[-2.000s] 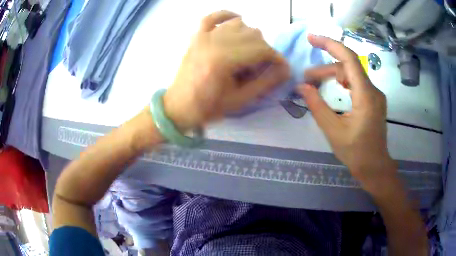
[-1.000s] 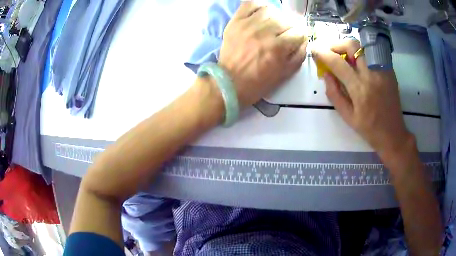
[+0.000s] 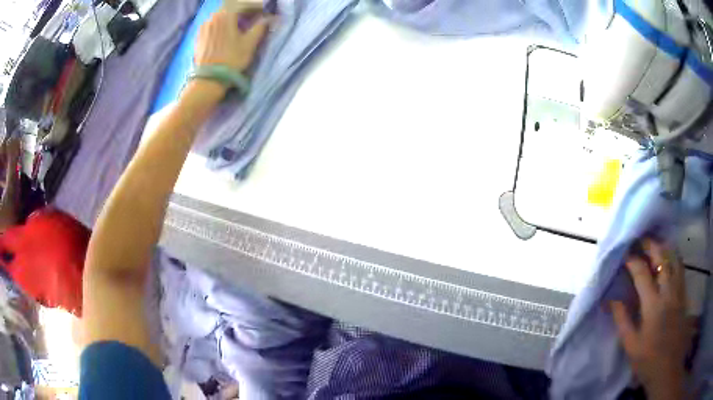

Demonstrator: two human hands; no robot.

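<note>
My left hand (image 3: 231,39), with a green bangle, is at the top left over the stack of cut grey-blue strips (image 3: 270,98). Its fingertips are near the picture's edge, and what they hold cannot be told. My right hand (image 3: 653,312), with a ring, is at the lower right with its fingers curled on a light blue cloth (image 3: 594,320). This cloth runs from beside the machine head down over the table's front edge. More light blue cloth (image 3: 477,17) lies along the back of the table.
The white sewing machine head (image 3: 633,62) is at the top right, with a grey ribbed cylinder (image 3: 670,172) and a yellow patch (image 3: 604,182) below it. The grey table edge (image 3: 375,301) carries a ruler scale. Red material (image 3: 48,258) and crumpled blue cloth (image 3: 258,336) are at the left and below.
My left hand has moved from the needle area to the strips at the upper left. My right hand has moved down and right onto the cloth. The view has shifted.
</note>
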